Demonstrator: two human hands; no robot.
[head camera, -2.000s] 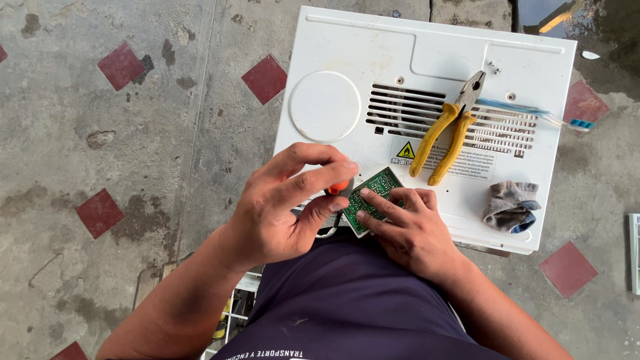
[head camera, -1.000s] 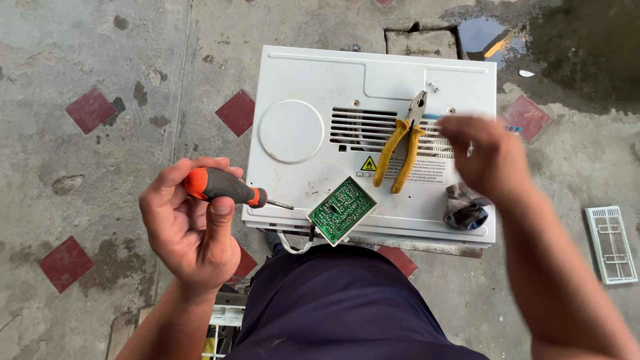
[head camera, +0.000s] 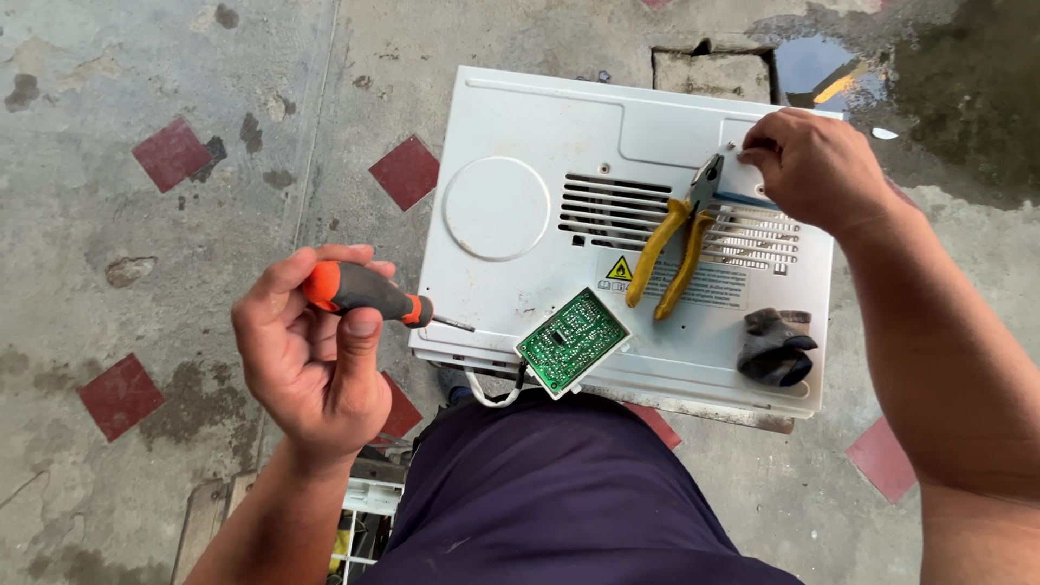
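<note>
My left hand holds a screwdriver with an orange and black handle, its short shaft pointing right over the near left edge of a white metal appliance panel. My right hand is at the panel's far right corner, fingertips bent down beside small screws; whether it pinches one cannot be told. Between the hands, combination pliers with yellow grips lie over the vent slots, nose beside a blue strip. A green circuit board in a white housing rests at the near edge, with a cable attached.
A crumpled dark grey glove or cloth lies on the panel's near right corner. Under the panel's near edge, by my left forearm, stands a white plastic crate. The concrete floor has red square tiles, and a puddle lies at the far right.
My right hand has left the circuit board and reached to the panel's far right corner. My left hand, with the screwdriver, has moved left from above the board, and the screwdriver now lies sideways.
</note>
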